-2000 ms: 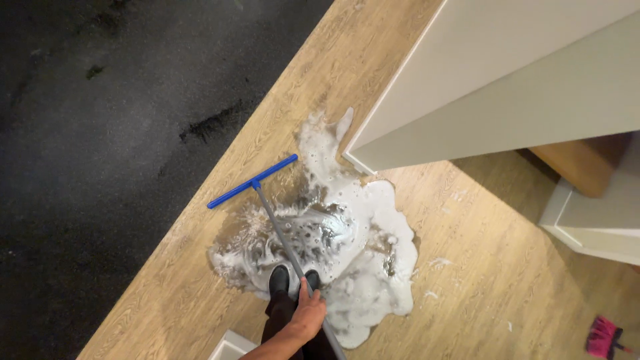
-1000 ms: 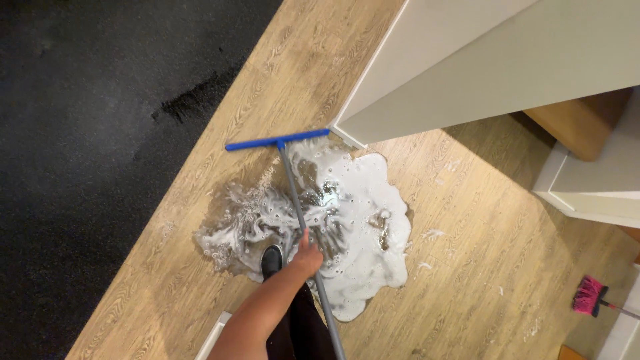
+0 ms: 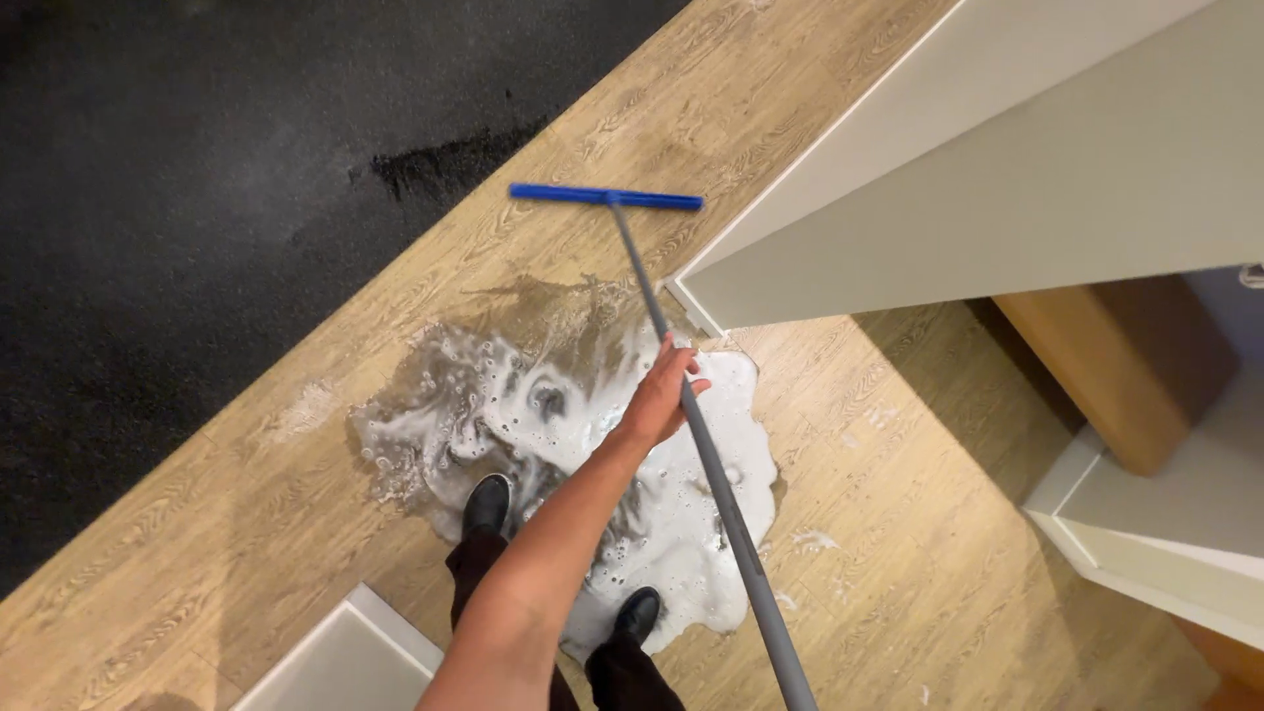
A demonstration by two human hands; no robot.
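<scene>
My left hand (image 3: 664, 393) is closed around the grey pole (image 3: 726, 494) of a floor squeegee, over white suds (image 3: 726, 395) on the wood-look floor. The pole runs from the lower right up to a wide blue squeegee head (image 3: 607, 197), which lies beyond the suds, between the dark floor area and the wall corner. Swirled foam and wet patches spread around my black shoes (image 3: 487, 506). The pole's near end leaves the bottom of the view, and my right hand is not in view.
A pale wall end (image 3: 889, 227) with white skirting juts in from the right, its corner touching the suds. Black textured flooring (image 3: 197, 197) borders the wood-look floor on the left. A low pale partition (image 3: 346, 652) stands at bottom left, a brown wooden piece (image 3: 1106, 375) at right.
The squeegee head has moved forward, away from my feet, from the foam onto the floor beyond it. My left hand has moved forward with the pole. The pink brush has left the view.
</scene>
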